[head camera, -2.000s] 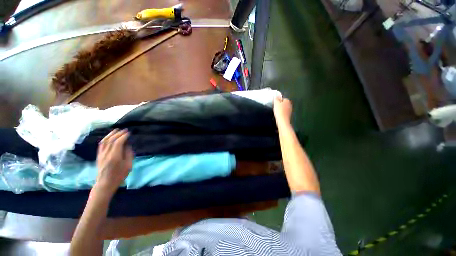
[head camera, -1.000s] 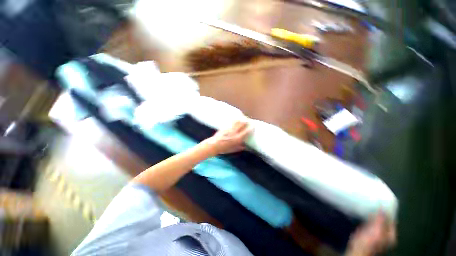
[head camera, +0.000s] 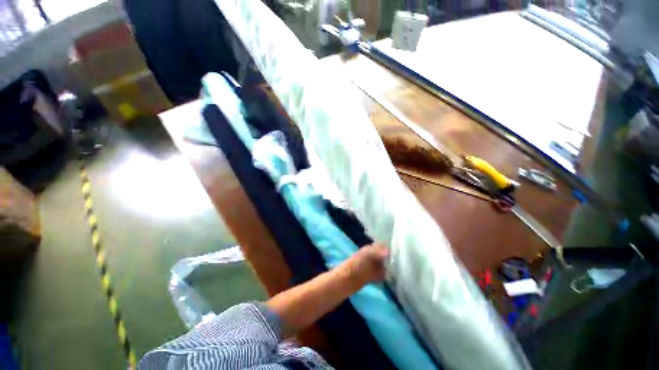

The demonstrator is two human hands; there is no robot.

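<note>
A long pale fabric roll in shiny clear plastic slants from the top of the view to the bottom edge, above the other rolls. My left hand grips its near side around the lower half; some fingers are hidden at the roll. My right hand is not in view. Beside and partly under the pale roll lie a light blue roll, partly in crumpled plastic, and dark rolls on the brown table end. The lower end of the pale roll is cut off or hidden by the picture's edge.
On the brown table lie a brown fuzzy brush, a yellow-handled tool, and pens with a small white piece. Beyond is a dark metal bar and white table covering. Clear plastic hangs at left; cartons stand behind.
The pale roll has come up from beside the dark rolls and now stretches over them towards the top. My left hand stays on it; my right hand has left the picture. The view has turned left.
</note>
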